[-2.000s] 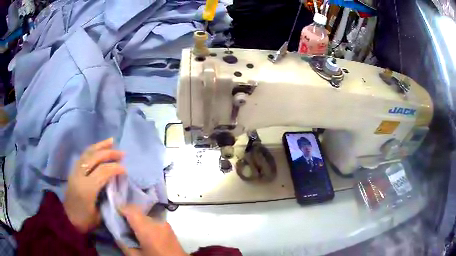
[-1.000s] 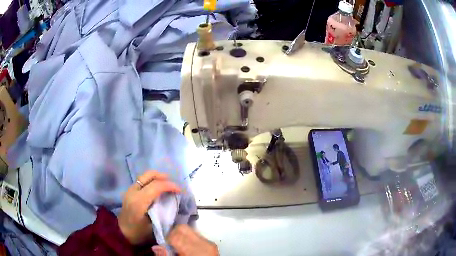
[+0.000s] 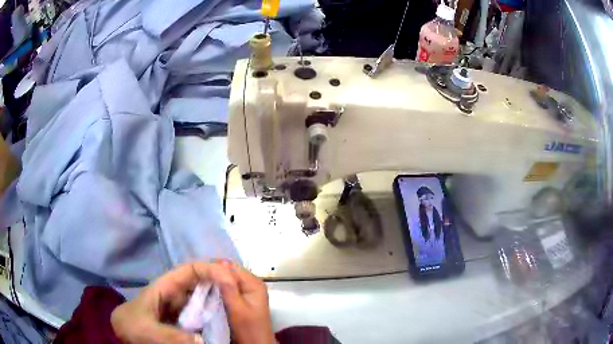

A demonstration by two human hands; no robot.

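Observation:
The light blue garment [image 3: 94,215] spreads over the table left of the sewing machine [image 3: 396,121]. My left hand [image 3: 158,302] and my right hand [image 3: 247,306] are close together at the bottom, in front of the machine bed [image 3: 316,265]. Both grip a small bunched part of the light blue cloth [image 3: 205,312] between the fingers. The cloth's lower end is cut off by the picture's edge. The needle area is overexposed by the lamp.
Dark looped-handled snips [image 3: 354,218] lie on the bed beside a lit smartphone [image 3: 429,225]. A clear packet [image 3: 534,252] lies right of the phone. A pink-labelled bottle [image 3: 439,41] stands behind the machine. More blue cloth [image 3: 201,40] is heaped at the back left.
Both hands first moved right with the cloth, and now my right hand is raised beside my left, closer around the bunched part. The view has shifted and the phone's picture has changed.

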